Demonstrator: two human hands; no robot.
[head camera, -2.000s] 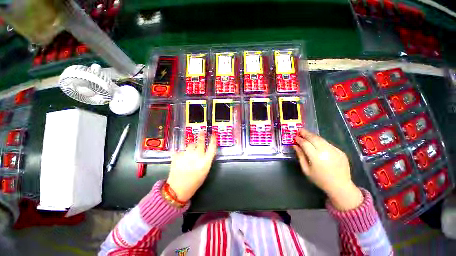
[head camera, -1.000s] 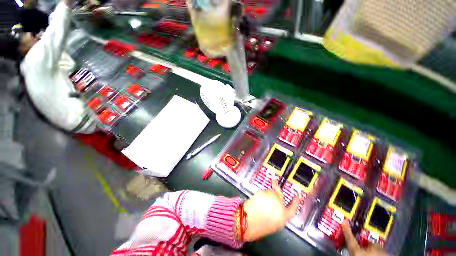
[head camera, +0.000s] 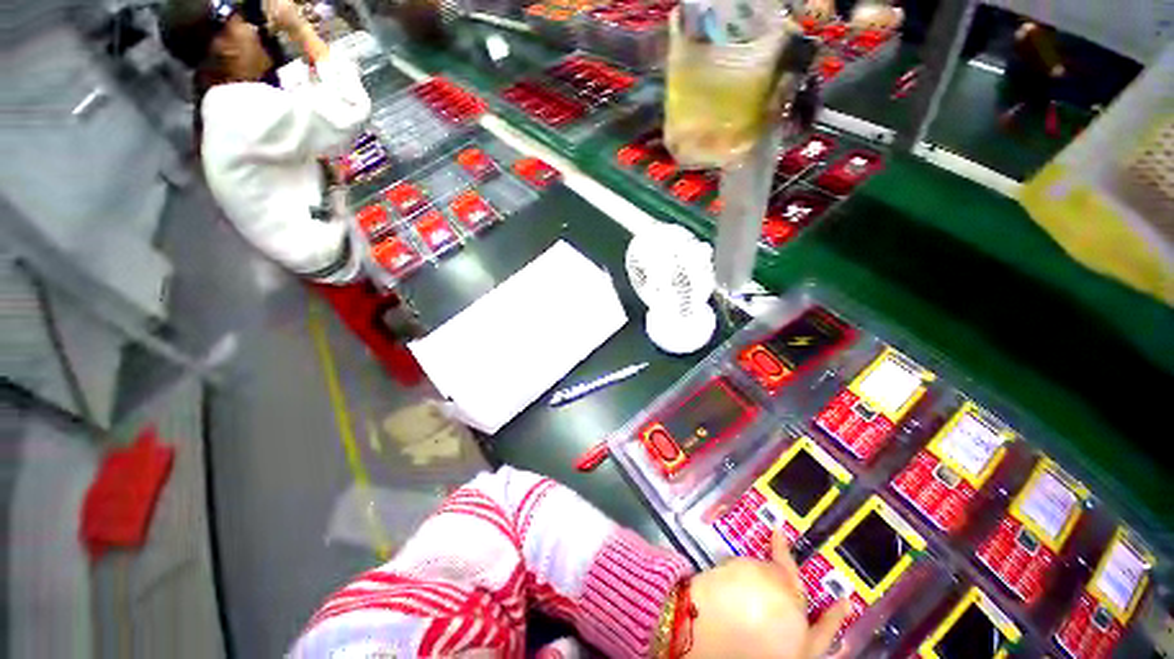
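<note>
A clear blister tray (head camera: 635, 474) lies on the dark green bench at the lower right, cut off by the picture's edge. It holds several phones front up, such as one with a lit screen (head camera: 891, 386) in the far row and one with a dark screen (head camera: 803, 484) in the near row. Two phones lie back up at the tray's left end (head camera: 797, 348) (head camera: 697, 425). My left hand (head camera: 760, 610) is over the near row, fingers apart, fingertips on the keypads of two dark-screen phones. My right hand is not in view.
A white box (head camera: 521, 337), a white pen (head camera: 599, 384) and a red pen (head camera: 592, 456) lie left of the tray. A small white fan (head camera: 672, 286) stands by a post. Another worker in white (head camera: 273, 161) sits at upper left, beside more phone trays (head camera: 444, 213). A green belt (head camera: 927, 277) runs behind.
The view has swung to the left. The other worker and left-hand trays have come into view, and my right hand has left the picture. My left hand stays at the near-row keypads.
</note>
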